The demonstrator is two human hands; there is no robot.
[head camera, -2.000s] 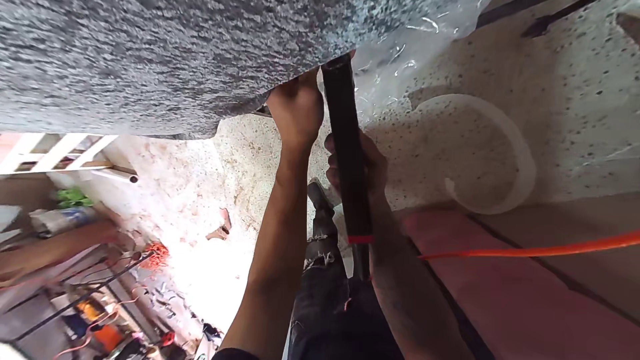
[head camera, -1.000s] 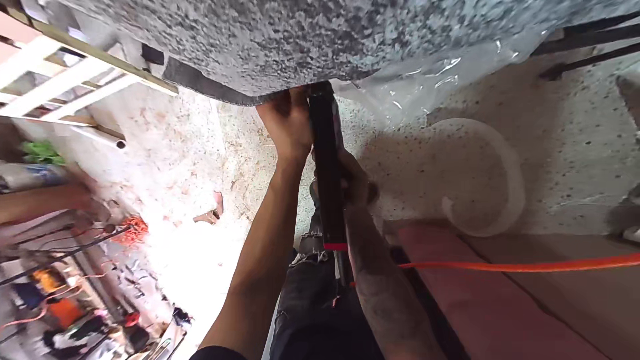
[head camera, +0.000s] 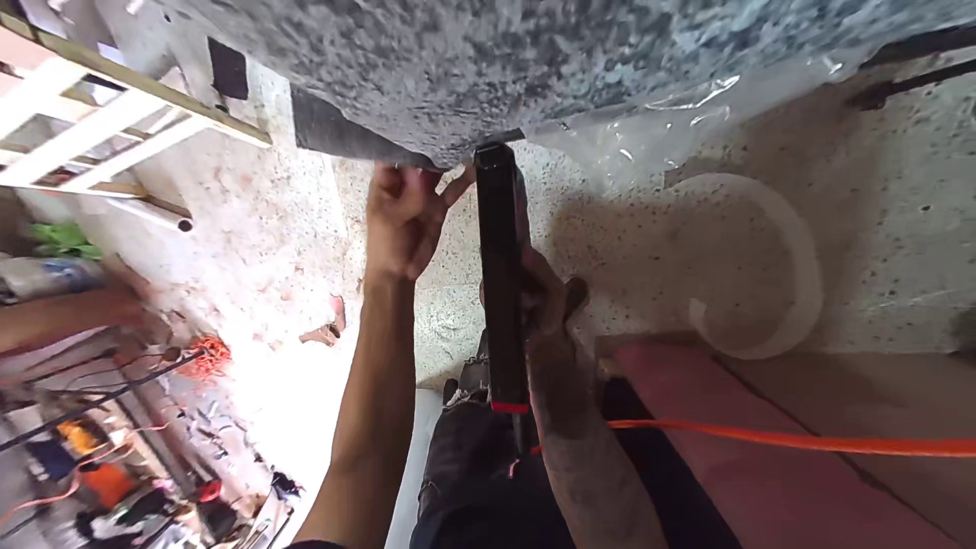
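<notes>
A mottled grey fabric-covered piece (head camera: 488, 69) spans the top of the view. At its lower edge my left hand (head camera: 404, 213) pinches a dark fabric flap (head camera: 343, 133). My right hand (head camera: 545, 293) grips a long black tool with a red end, apparently a pneumatic stapler (head camera: 499, 274), whose nose is close to the fabric edge, just right of my left fingers. Clear plastic sheeting (head camera: 648, 122) hangs from the edge to the right. Whether the nose touches the piece is hard to tell.
An orange hose (head camera: 793, 440) runs off to the right across a pink panel (head camera: 709, 427). A pale slatted wooden frame (head camera: 137, 99) is at upper left. Cluttered tools and scraps lie at lower left, near a coil of orange cord (head camera: 206, 357).
The left hand has shifted a little away from the stapler, and more of the dark flap shows beside it. The stapler stays in my right hand.
</notes>
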